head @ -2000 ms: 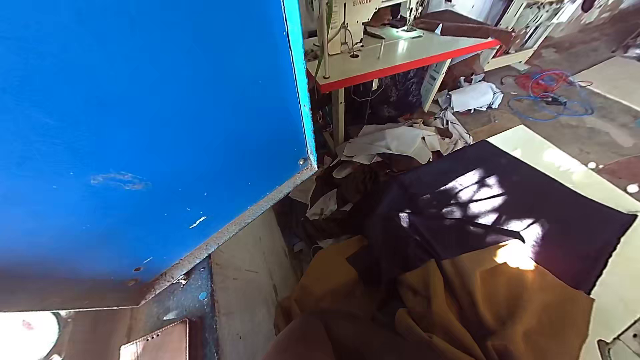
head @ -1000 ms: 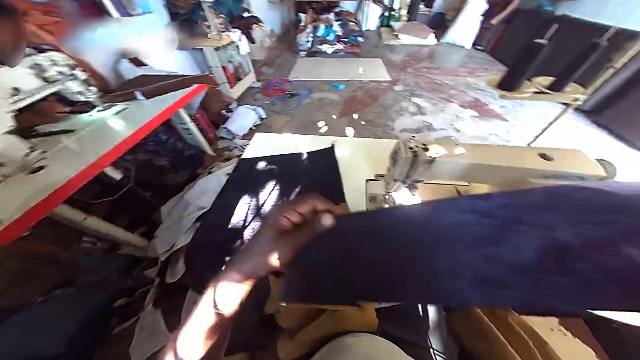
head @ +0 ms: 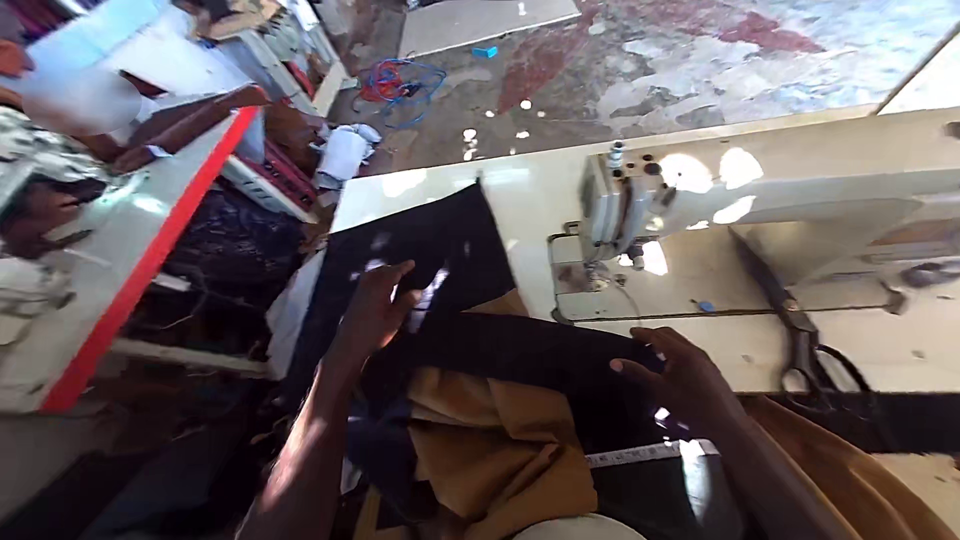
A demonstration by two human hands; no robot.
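Observation:
Dark fabric lies over the left end of the white sewing table, and a strip of it runs right toward my right hand. My left hand rests on this cloth with thumb and forefinger apart. At the strip's right end is my right hand, fingers spread along the edge; whether it pinches the cloth cannot be told. Brown fabric hangs in folds below the strip. Beside my right wrist lies a measuring tape. The sewing machine head stands beyond the strip, with black-handled scissors on its bed.
A second table with a red edge stands at the left, where another person is partly visible. Fabric scraps and a white bundle lie between the tables. Coiled red and blue cords and a flat board are on the floor beyond.
The dark piece held up across the machine a second ago is now lowered onto the table's near side. My right hand has come into view. The view has tilted down.

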